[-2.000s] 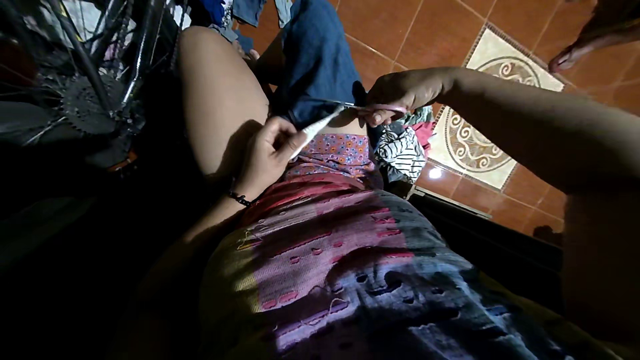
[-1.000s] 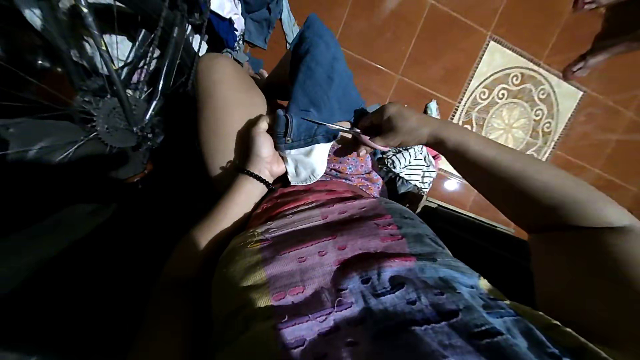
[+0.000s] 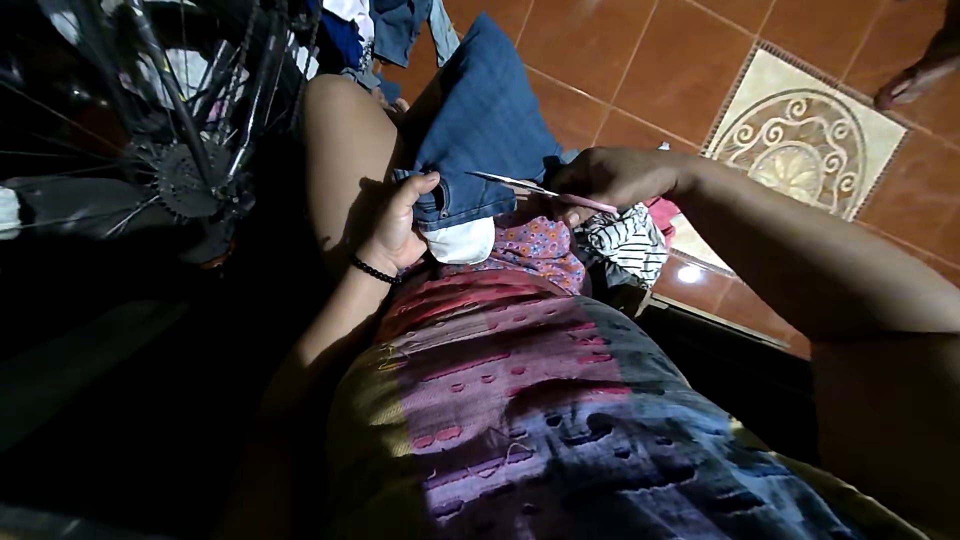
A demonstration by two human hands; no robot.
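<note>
A piece of blue denim clothing (image 3: 491, 112) lies over my lap, with a white pocket lining (image 3: 463, 241) hanging from its near edge. My left hand (image 3: 401, 221) grips the denim at its left side, thumb on top beside a seam; a black bead bracelet circles the wrist. My right hand (image 3: 619, 180) holds scissors with pink handles (image 3: 589, 204), their blades pointing left across the denim. Whether the blades touch the cloth I cannot tell. Flowered fabric (image 3: 536, 251) shows under the denim on my lap.
A bicycle's wheel and sprocket (image 3: 193, 176) stand close at the left. Striped cloth (image 3: 630, 244) lies in a pile below my right wrist. More clothes (image 3: 401, 30) are at the top. Another person's foot (image 3: 919, 79) rests on the tiled floor (image 3: 675, 67) at the upper right.
Two seconds ago my left hand held the white lining near the scissors; now it grips the denim further left, and the lining hangs down. The scissors remain in my right hand.
</note>
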